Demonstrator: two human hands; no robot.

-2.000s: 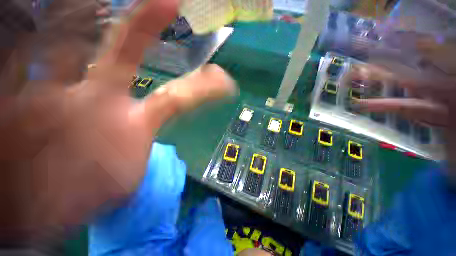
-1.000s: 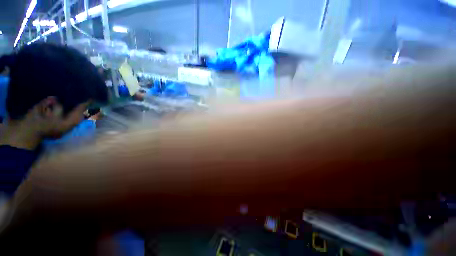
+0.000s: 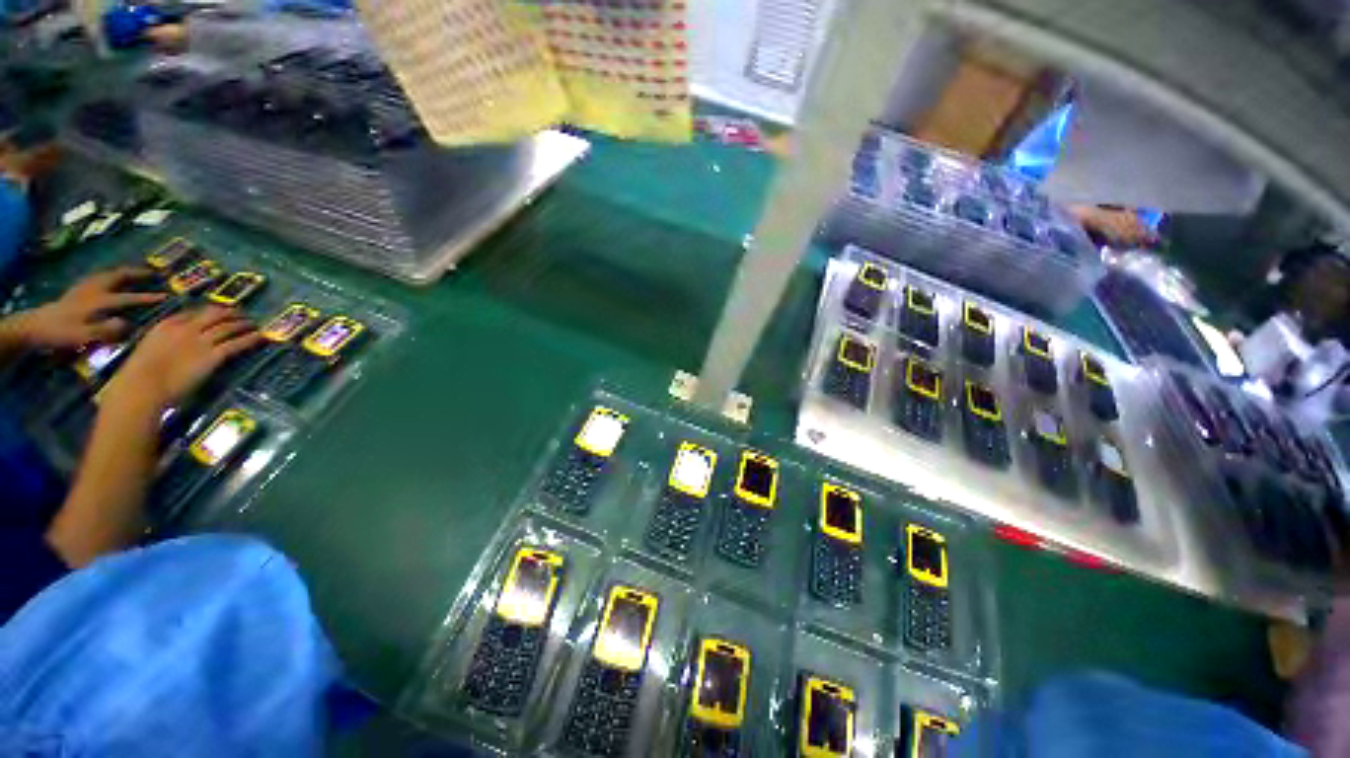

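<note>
Neither of my hands is visible. Blue sleeves show at the bottom left (image 3: 163, 644) and bottom right (image 3: 1125, 718). A clear plastic tray (image 3: 422, 696) lies in front of me with two rows of keypad phones, cut off at the bottom edge. In its back row, the two left phones (image 3: 589, 459) have white screens, and the other three, such as the rightmost (image 3: 928, 585), have dark screens. In the front row, the two left phones (image 3: 514, 629) have bright screens. The others (image 3: 720, 696) look darker. All have yellow frames.
Another person's hands (image 3: 178, 356) are over a phone tray at left. Behind stands a thick stack of clear trays (image 3: 400, 208). A grey post (image 3: 770, 267) rises behind my tray. At right is a whitish raised tray (image 3: 888, 459) with phones, and dotted yellow sheets (image 3: 622, 67) hang above.
The large blurred hand and arm before the camera are gone from view. The view has tipped back down to the bench. In the front row, the two left screens, dark two seconds ago, now look bright.
</note>
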